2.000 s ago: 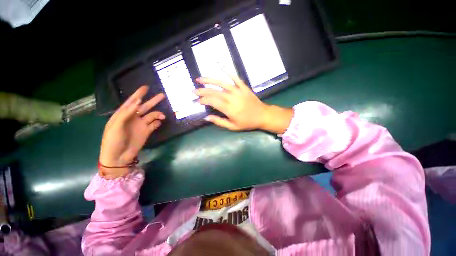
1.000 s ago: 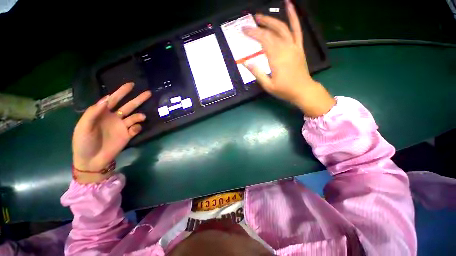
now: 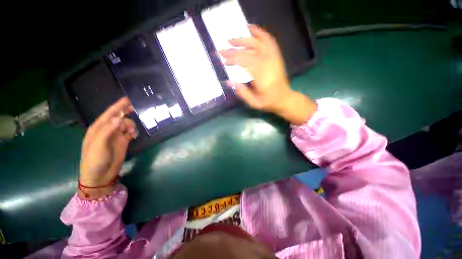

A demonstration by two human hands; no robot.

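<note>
A black phone tray [image 3: 83, 93] lies tilted across the bench with three smartphones side by side. The left phone [image 3: 137, 73] shows a dark screen with small white boxes near its lower end. The middle phone [image 3: 190, 66] shows a white screen. The right phone [image 3: 223, 20] also shows white, its lower part covered by my right hand [image 3: 263, 71]. That hand is blurred, fingers spread over the screen; fingertip contact cannot be told. My left hand [image 3: 109, 139] is at the tray's lower left, fingers partly bent, fingertips close to the left phone's edge, holding nothing.
The glossy green bench top [image 3: 213, 157] runs between the tray and my pink smock [image 3: 354, 182]. A metal rail [image 3: 33, 116] is at the left, beside the tray. Blue floor [image 3: 440, 217] shows at the lower right. The area beyond the tray is dark.
The left phone's screen went from white to dark. My right hand moved from the middle phone to the right one, then lower on it. The right phone's orange bar no longer shows. My left fingers bent more.
</note>
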